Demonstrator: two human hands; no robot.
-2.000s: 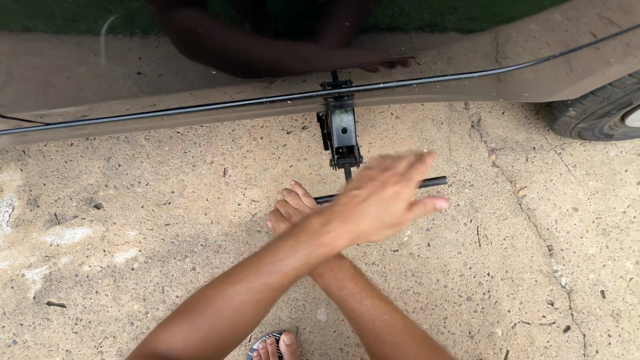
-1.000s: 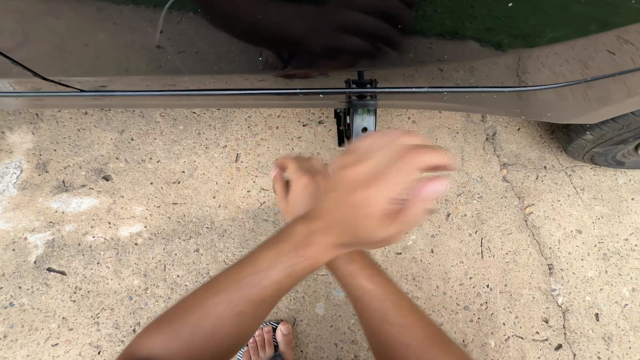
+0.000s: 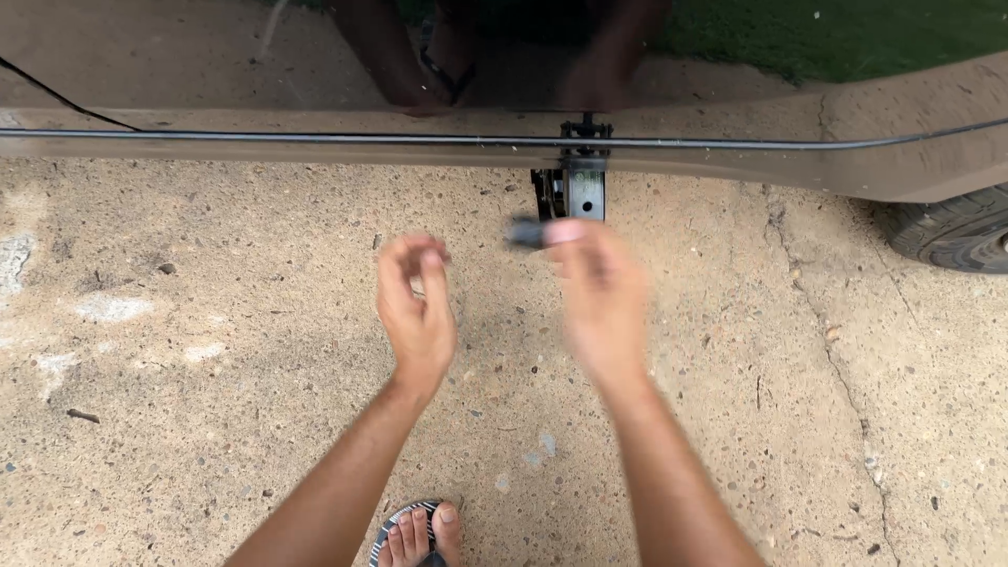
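A black car jack (image 3: 584, 193) stands on the concrete under the sill of a dark, glossy car (image 3: 315, 146). My right hand (image 3: 602, 291) is just in front of the jack, blurred, with its thumb and fingers at the blurred dark end of a bar or handle (image 3: 526, 233); most of that bar is hidden or lost in the blur. To the left of it, my left hand (image 3: 416, 295) is raised over the ground with curled fingers and the thumb apart, and nothing shows in it. The lower part of the jack is behind my right hand.
A car wheel's tyre (image 3: 945, 228) is at the right edge. Rough concrete (image 3: 236, 441) with a long crack (image 3: 846, 386) spreads below the car. My foot in a striped sandal (image 3: 409, 535) is at the bottom. A small twig (image 3: 83, 415) lies at left.
My forearms were crossed in both earlier frames and are now apart, one hand on each side. Two seconds ago a dark bar showed crosswise in front of the jack.
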